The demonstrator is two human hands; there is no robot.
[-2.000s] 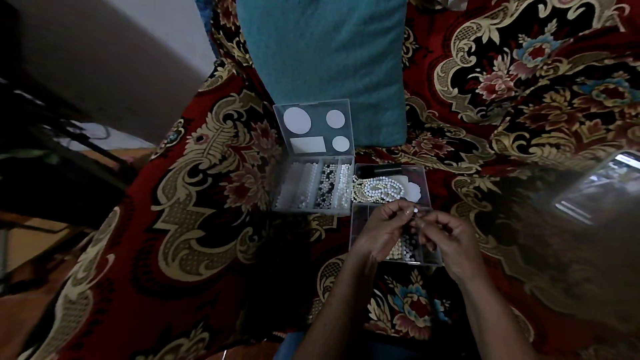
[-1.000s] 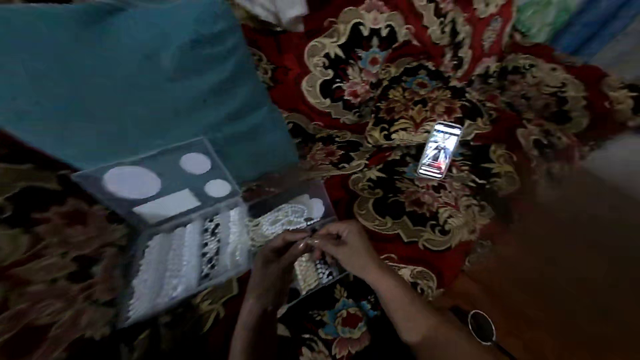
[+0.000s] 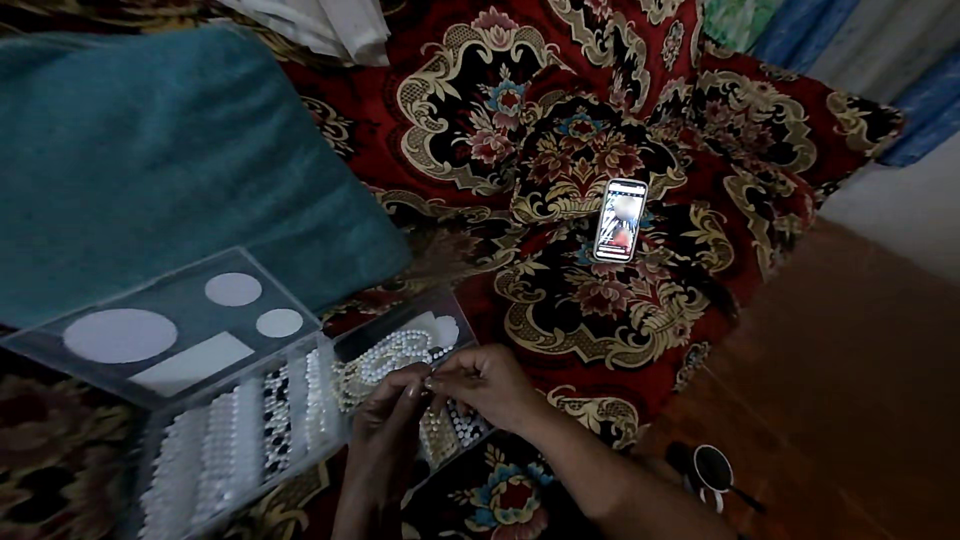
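Note:
My left hand (image 3: 390, 409) and my right hand (image 3: 480, 382) meet at the fingertips over a compartment box (image 3: 461, 304). Something tiny is pinched between them, perhaps a bead; it is too small to name. Beneath and beside my hands, the box holds a coiled strand of pearl beads (image 3: 394, 356), cream beads (image 3: 439, 439) and white beads (image 3: 466, 427). To the left stands an open clear plastic bead box (image 3: 247, 469), with rows of white beads and a row of black and white ones. White round and rectangular labels are on its raised lid (image 3: 187, 289).
A teal cushion (image 3: 165, 165) leans behind the boxes on the red floral sofa cover (image 3: 480, 262). A lit smartphone (image 3: 621, 220) lies farther right. On the tiled floor (image 3: 825, 390) at lower right stands a cup (image 3: 712, 469) with a dark inside. White cloth (image 3: 337, 26) hangs at the top.
The view has swung far to the right, bringing the lit phone and the cup into sight. My hands stay together at the fingertips over the box.

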